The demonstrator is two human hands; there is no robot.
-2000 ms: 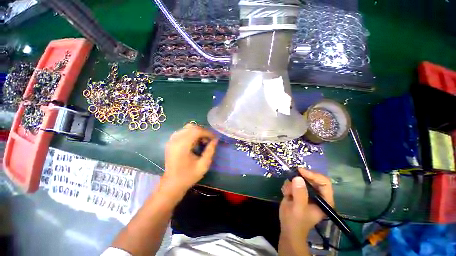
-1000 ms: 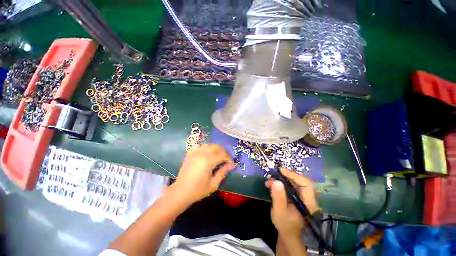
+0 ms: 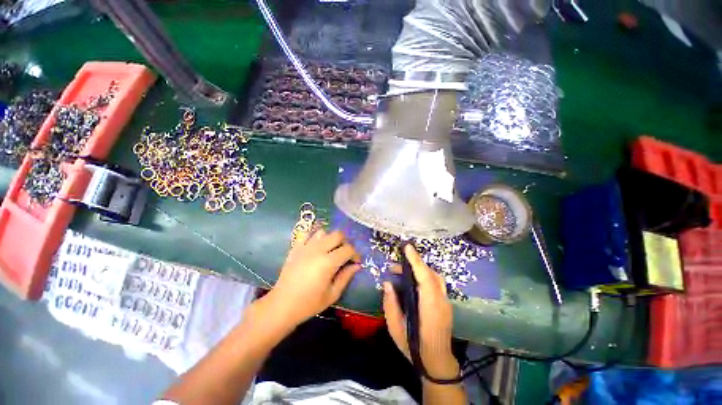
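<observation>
My right hand (image 3: 427, 308) is closed around the black handle of a soldering iron (image 3: 409, 297), held nearly upright below the fume hood (image 3: 408, 186). The iron's tip is hidden under the hood's rim. My left hand (image 3: 313, 273) is at the left edge of the blue-purple mat (image 3: 483, 277), fingers bent and together; whether it holds a small part cannot be seen. Tiny silver, gold and dark parts (image 3: 451, 257) are heaped on the mat. A few copper-coloured rings (image 3: 306, 215) lie just beyond my left fingers. Thin solder wire (image 3: 210, 245) runs towards my left hand.
A heap of rings (image 3: 198, 166) lies at left, beside the solder reel (image 3: 119, 194) and red-orange tray (image 3: 111, 107). Blister trays (image 3: 317, 99) are behind the hood. A tan tub (image 3: 514, 213), slim silver tool (image 3: 546, 263) and blue station (image 3: 590, 229) are at right.
My right hand and the iron have moved left, and the iron is now more upright. My left hand moved right, then slightly back left, uncovering the few rings. The view has shifted.
</observation>
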